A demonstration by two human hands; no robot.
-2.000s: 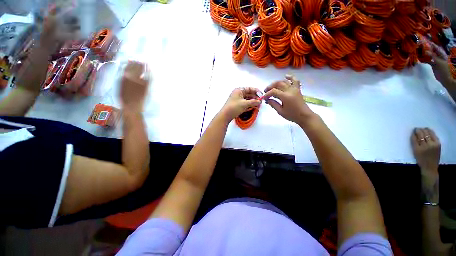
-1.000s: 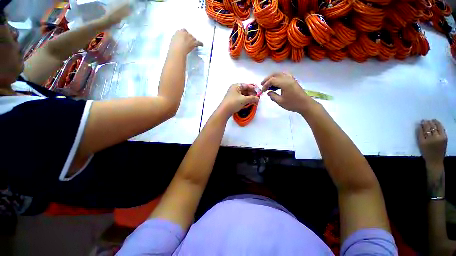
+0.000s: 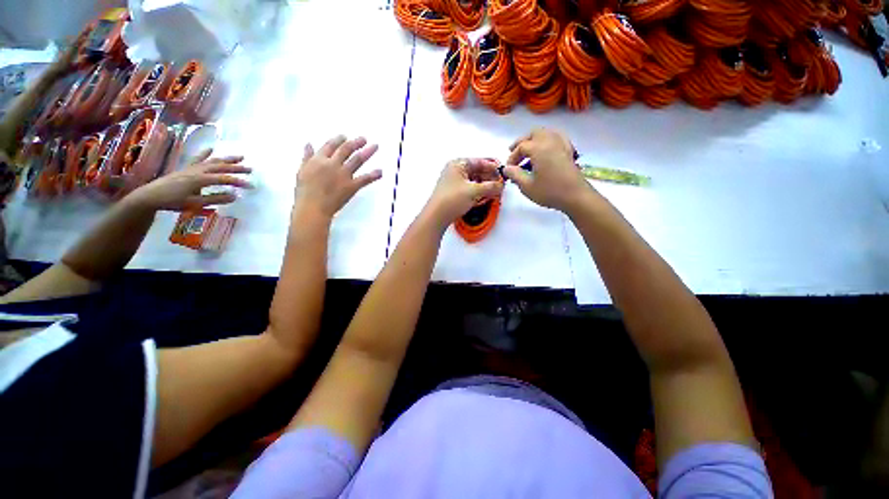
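An orange coiled cable (image 3: 476, 226) lies on the white tabletop, its upper part under my left hand (image 3: 462, 189). My left fingers are closed at the top of the coil. My right hand (image 3: 548, 172) is beside it, its fingertips pinching a small dark piece, perhaps the connector end, that meets my left fingertips. The piece is too small to identify. A flat yellow-green strip (image 3: 616, 175) lies just right of my right hand.
A large heap of orange coils (image 3: 624, 58) fills the back of the bench (image 3: 721, 214). At left, a neighbour's two spread hands (image 3: 333, 177) are over the table, near clear packs with orange coils (image 3: 136, 151) and orange-white cards (image 3: 203, 230).
My right hand has shifted slightly left and up, and a dark piece now shows at its fingertips. The neighbour's hands moved and opened. The hand at the right edge has left view.
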